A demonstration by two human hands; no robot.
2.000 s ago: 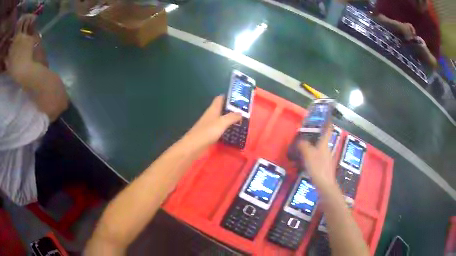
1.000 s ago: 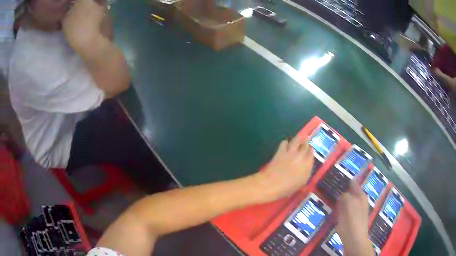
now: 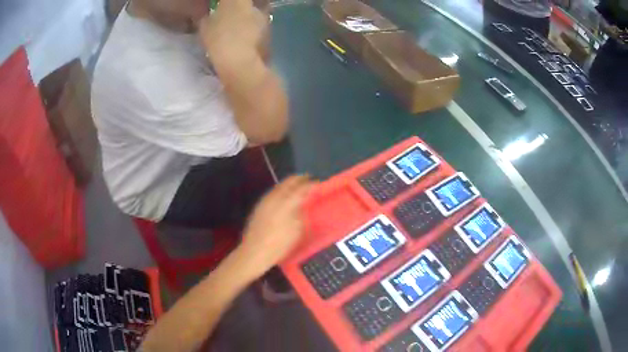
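Observation:
A red phone tray [image 3: 551, 289] lies slanted on the green bench. Several keypad phones with lit blue menu screens lie in its two rows of pockets, including one at the top corner [image 3: 413, 163] and one in the nearer row [image 3: 372, 244]. The pocket at the left end of the nearer row and the one at the right end of the far row show bare red plastic. My left hand [image 3: 279, 213] is blurred at the tray's left edge, with no phone seen in it. Whether it grips the rim is unclear. My right hand is out of the picture.
A seated person in a white shirt [image 3: 158, 103] is close on the left. Brown boxes [image 3: 434, 93], a loose handset [image 3: 506, 94] and a yellow pen-like stick [image 3: 577, 275] lie on the bench. A crate of handsets [image 3: 157, 292] is low at left.
The view has swung left. The tray now shows nearer the boxes and turned. My left hand has left the top corner phone for the tray's left edge. My right hand has gone from view.

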